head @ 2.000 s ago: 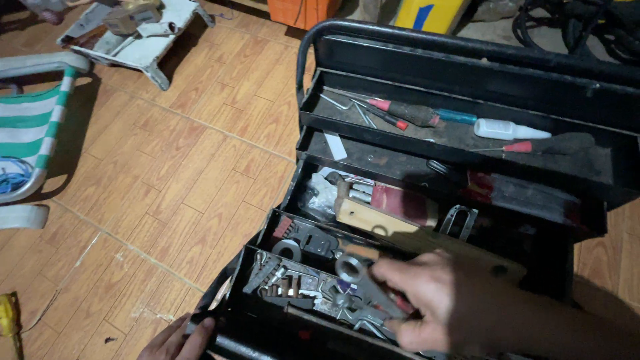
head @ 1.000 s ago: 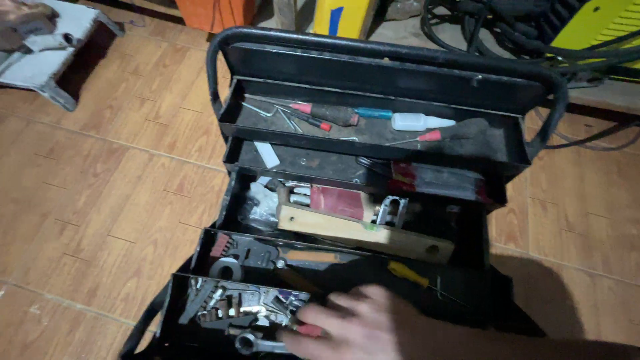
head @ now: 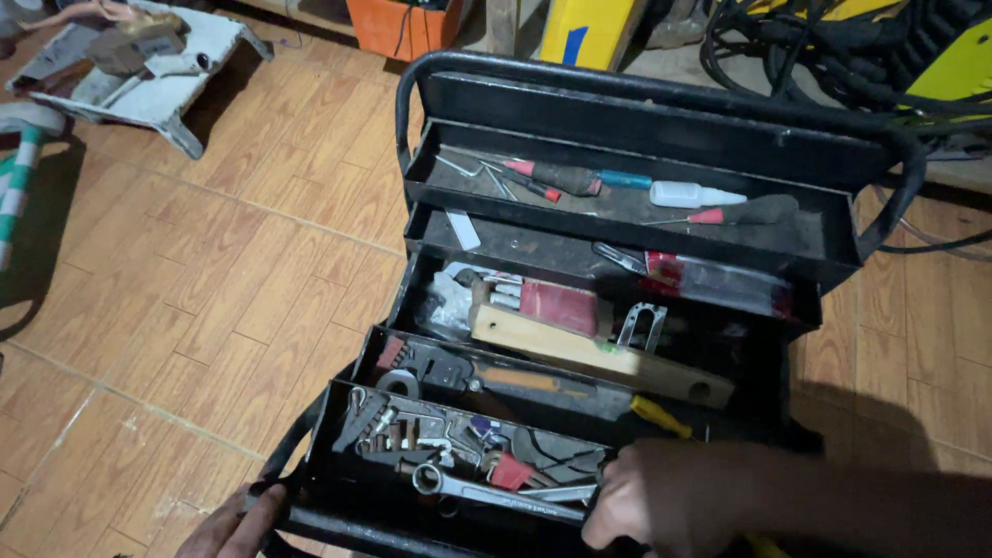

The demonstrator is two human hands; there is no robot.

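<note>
A black metal cantilever toolbox [head: 643,101] stands open on the floor. My left hand [head: 236,523] grips its handle at the front left corner. My right hand [head: 632,496] reaches into the front tray at the right end of a combination wrench [head: 496,494]; its fingertips are hidden, so whether it holds something cannot be told. Beside the wrench lie a red hex key holder [head: 511,471] and several small tools. A yellow-handled screwdriver [head: 660,416] is in the tray behind. The middle holds a wooden spirit level [head: 597,356]; the back tray has screwdrivers [head: 562,177] and a white bottle [head: 696,194].
A low white stand [head: 186,89] with objects on it is at the upper left, above a green-and-white striped chair [head: 17,205]. Behind the toolbox are an orange container [head: 404,29], a yellow object [head: 593,31] and black cables [head: 783,54].
My right hand has moved right along the front tray. The ring-ended wrench it held two seconds ago lies in the tray. The yellow-handled screwdriver, seen whole one second ago, is partly behind my hand.
</note>
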